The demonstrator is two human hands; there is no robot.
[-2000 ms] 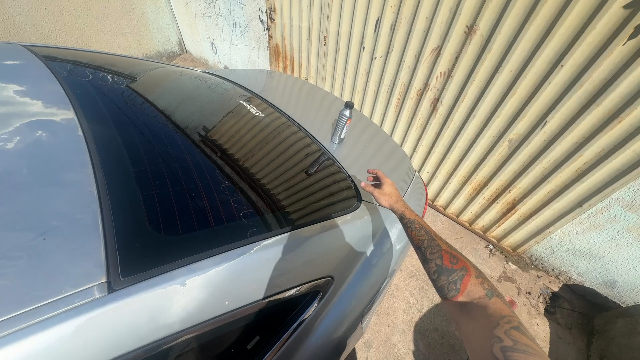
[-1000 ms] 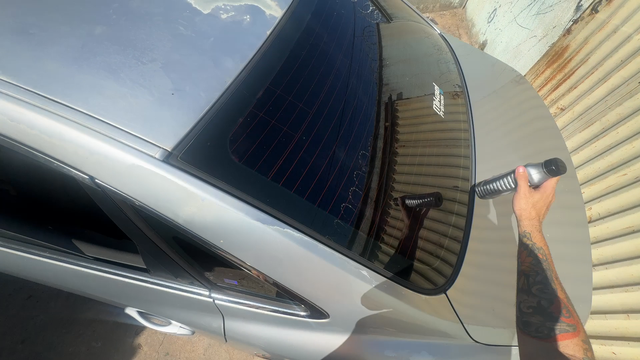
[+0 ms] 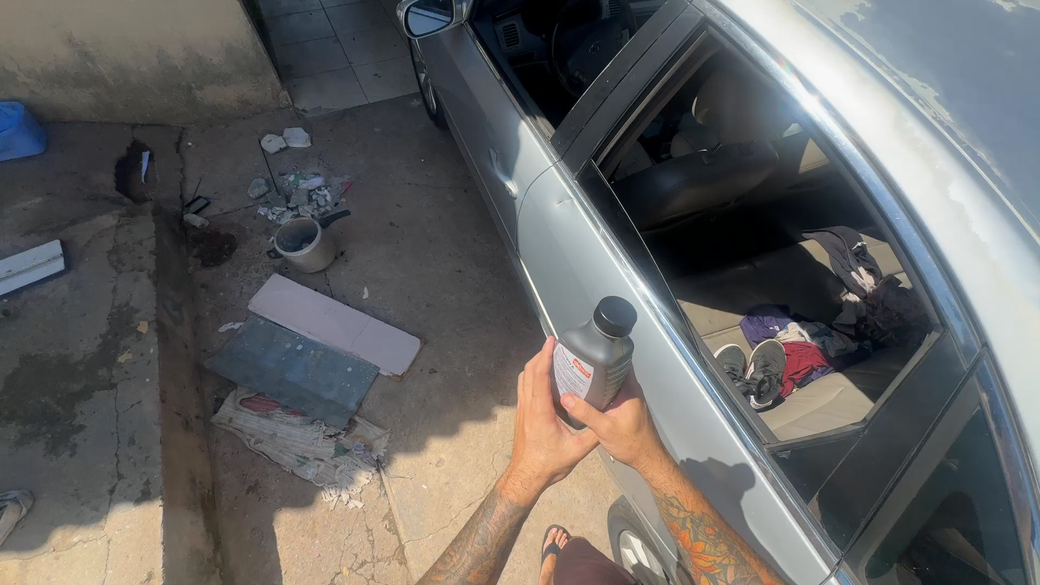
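A dark plastic bottle point(image 3: 605, 345) with a black screw cap and a printed label is upright, tilted a little, between both hands. My left hand point(image 3: 540, 422) wraps the label side. My right hand point(image 3: 626, 422) grips the bottle's lower right part, its thumb across the front. The cap is on. Just beyond the hands is the rear door of a silver car point(image 3: 569, 260). Through its open-looking rear window, a pair of dark shoes point(image 3: 751, 372) and crumpled clothes point(image 3: 812, 345) show on the beige back seat.
On the concrete ground at left lie a pot with a handle point(image 3: 305, 244), rubble point(image 3: 305, 195), a pink board point(image 3: 337, 321), a dark grey panel point(image 3: 292, 370) and a ragged cloth point(image 3: 301, 439). A concrete ledge point(image 3: 81, 366) runs along the left. A blue container point(image 3: 18, 132) stands farther back.
The bottle, in one hand over the car's trunk a second ago, is now held in both hands beside the rear door. The view has swung to the car's side.
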